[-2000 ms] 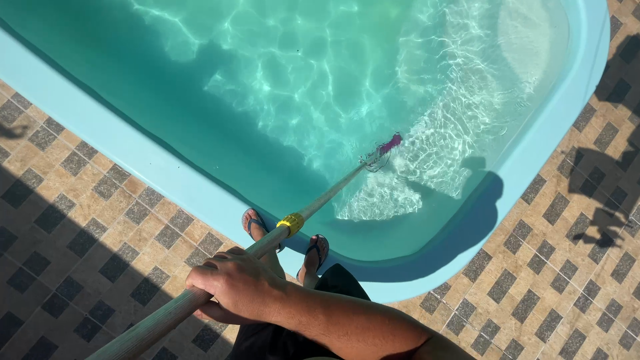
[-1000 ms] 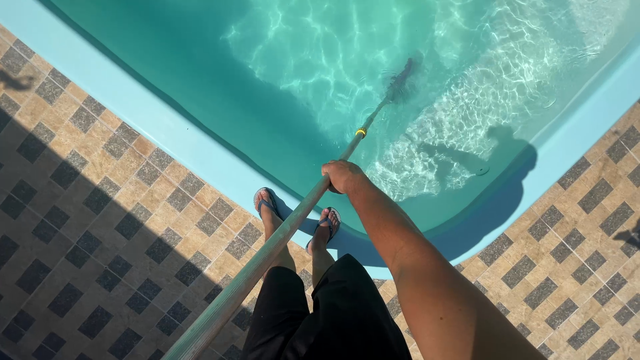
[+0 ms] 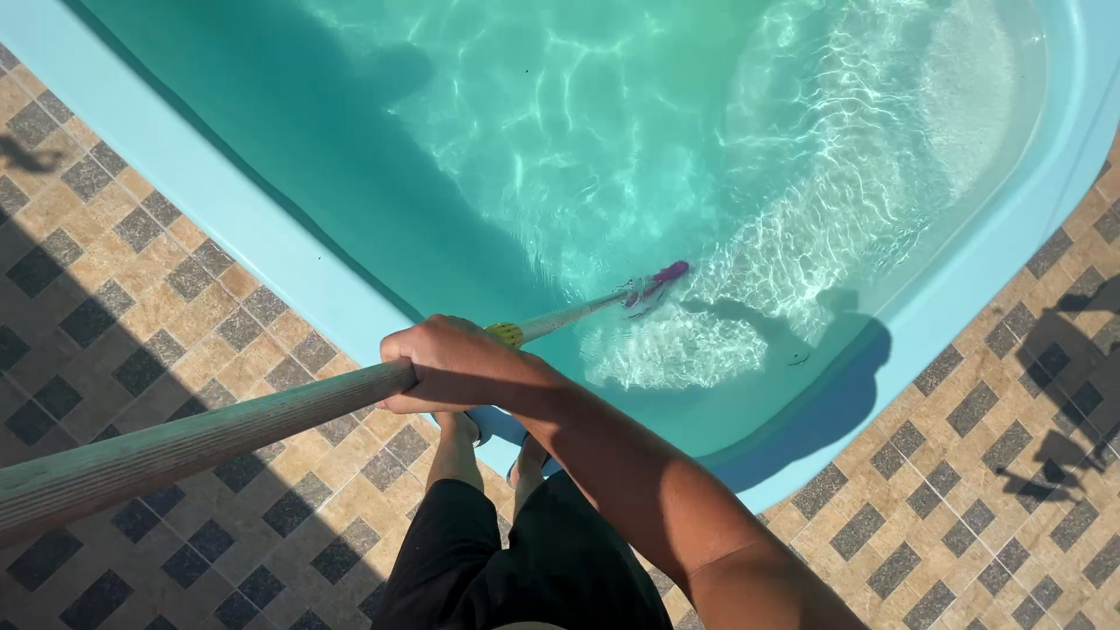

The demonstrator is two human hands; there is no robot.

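Note:
My right hand (image 3: 451,363) is closed around a long ribbed pole (image 3: 210,442), just behind its yellow collar (image 3: 505,334). From the lower left edge of the view the pole crosses the pool's rim and slants into the water. At its far end a purple tool head (image 3: 669,271), perhaps a brush, sits at or just under the surface; ripples blur its shape. My left hand is not in view.
A light blue pool rim (image 3: 227,210) bends round a corner at the lower right. My feet (image 3: 528,464) in flip-flops stand at this rim. Tan and dark patterned paving (image 3: 971,407) surrounds it, partly in shadow. Pale, shallower steps or a ledge (image 3: 971,105) lie underwater at the right.
The pole's purple end, deeper and farther out one second ago, has come back toward me near the surface. My right hand now grips close to the yellow collar, which was well ahead of it.

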